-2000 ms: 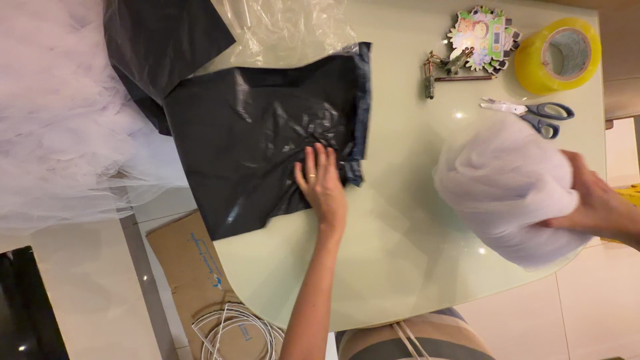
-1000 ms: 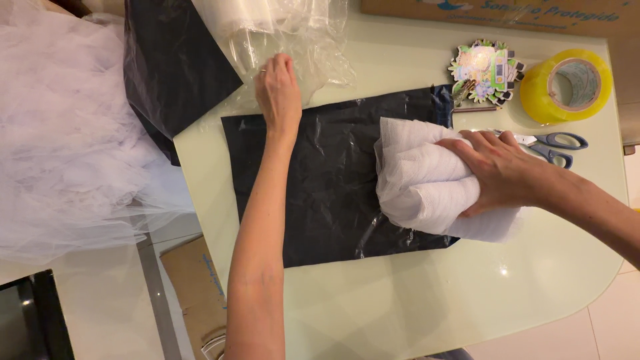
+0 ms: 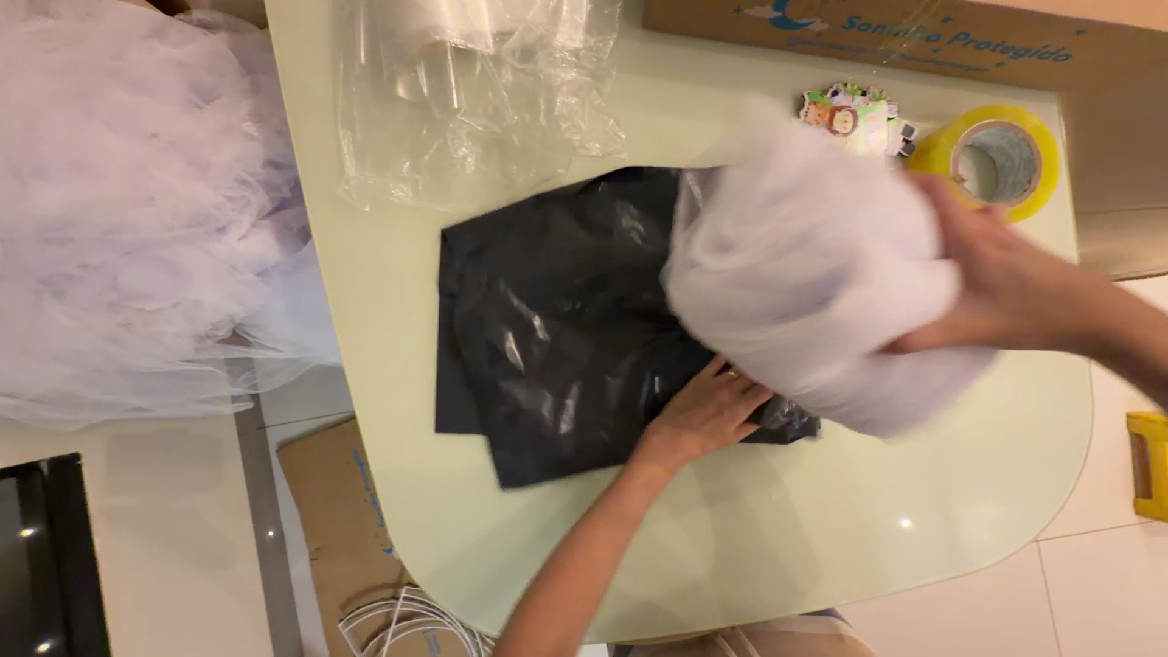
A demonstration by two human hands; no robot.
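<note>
My right hand grips a bundle of white tulle, slightly blurred, over the right end of a black plastic bag. The bag lies on the pale glass-topped table. My left hand rests on the bag near its lower right edge, just below the bundle, which hides that part of the bag. Whether the left fingers pinch the plastic cannot be told. Behind the bundle are a stack of printed cutouts and a roll of clear tape with a yellow rim.
Clear plastic bags lie at the table's far left. A cardboard box stands along the far edge. A large heap of white tulle is left of the table. White coiled tubing and flat cardboard are below its left edge.
My left hand has moved from the clear plastic down to the black bag's lower right. The dark plastic piece seen at the left edge earlier no longer hangs there. The tulle bundle stays in my right hand.
</note>
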